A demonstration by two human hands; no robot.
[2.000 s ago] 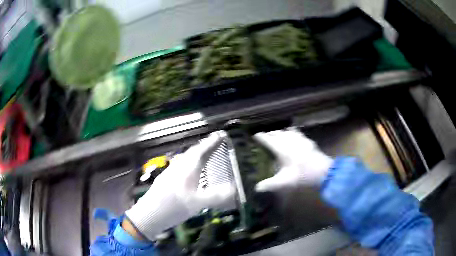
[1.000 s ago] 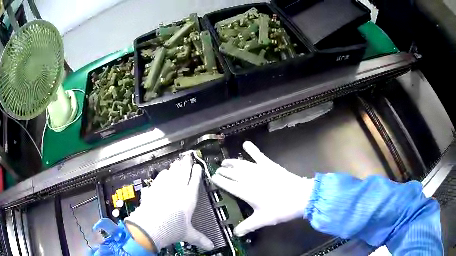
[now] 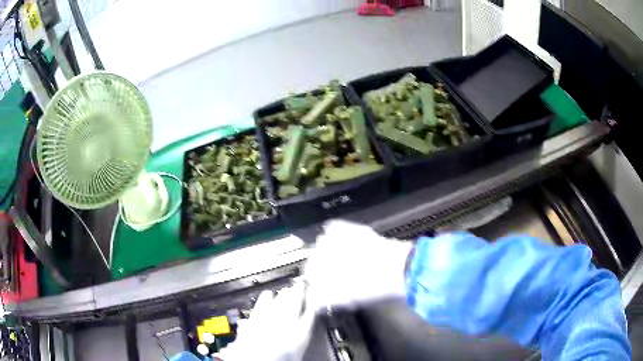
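Note:
The circuit board in its black carrier lies on the conveyor, mostly hidden under my hands; its yellow component (image 3: pixel 213 328) shows at the left. My left hand (image 3: pixel 271 328), in a white glove, is over the board, cut off by the bottom edge. My right hand (image 3: pixel 356 268), gloved and blurred, is above the board near the far rail and overlaps my left hand. Its fingers are hidden or blurred, so I cannot tell whether either hand grips anything. A dark carrier edge (image 3: pixel 345 337) shows below my right hand.
Beyond the conveyor rail (image 3: pixel 169 278), bins of olive pieces stand on the green ledge: a left bin (image 3: pixel 229 238), a middle bin (image 3: pixel 337 201) and a right bin (image 3: pixel 441 162). An empty black bin (image 3: pixel 504 81) lies tilted at the far right. A pale green fan (image 3: pixel 95 141) stands at the left.
My right hand has moved up and left from the board towards the far rail, over my left hand. The view has shifted, so bins and fan appear lower and further right.

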